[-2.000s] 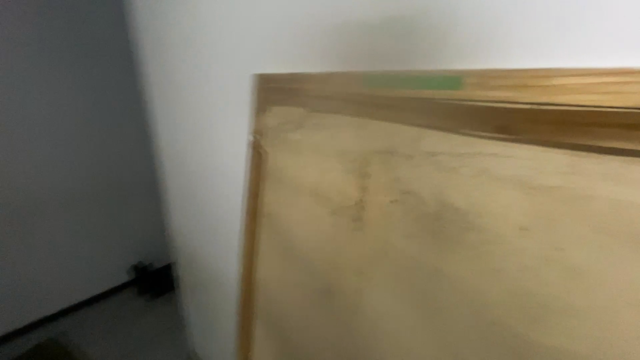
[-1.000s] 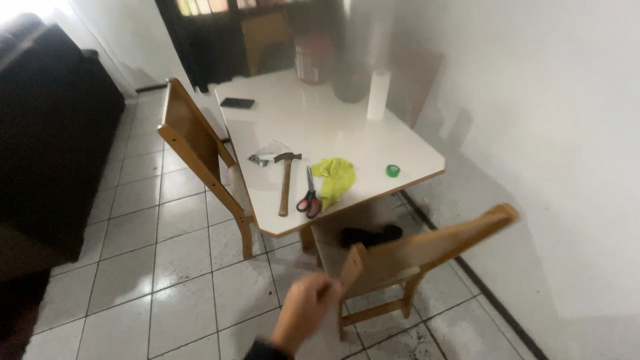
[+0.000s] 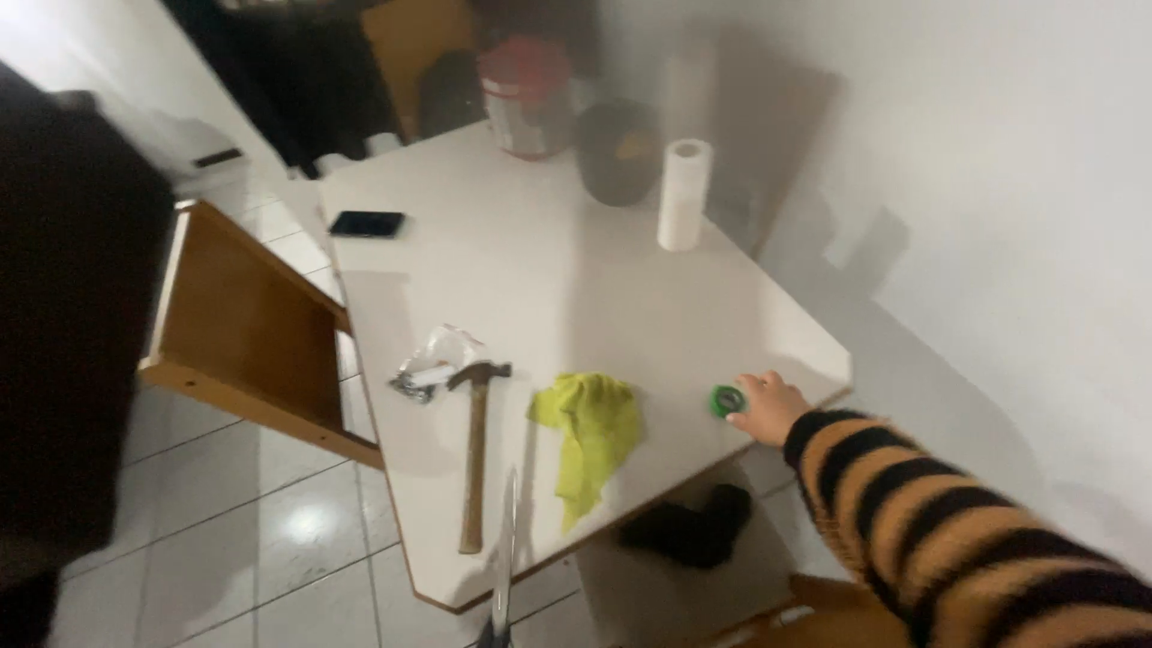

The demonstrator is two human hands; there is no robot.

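At the table's right front edge, my right hand has its thumb and fingertips on the right side of a roll of green tape. My left hand is out of view. A pair of scissors shows at the bottom centre, blades pointing up the view, its handles cut off by the frame edge. To its left lies a claw hammer with a wooden handle, its head beside a crumpled clear plastic packet. A yellow-green cloth lies between the hammer and the tape.
The white table also bears a dark phone, a paper towel roll, a red-lidded container and a dark round object. A wooden chair stands left; a wall borders the right. A black item lies below the front edge.
The view swung from a wooden-framed panel to the table, then came closer. My right hand has come to the green tape. The scissors have left their place beside the cloth, where they lay one second ago.
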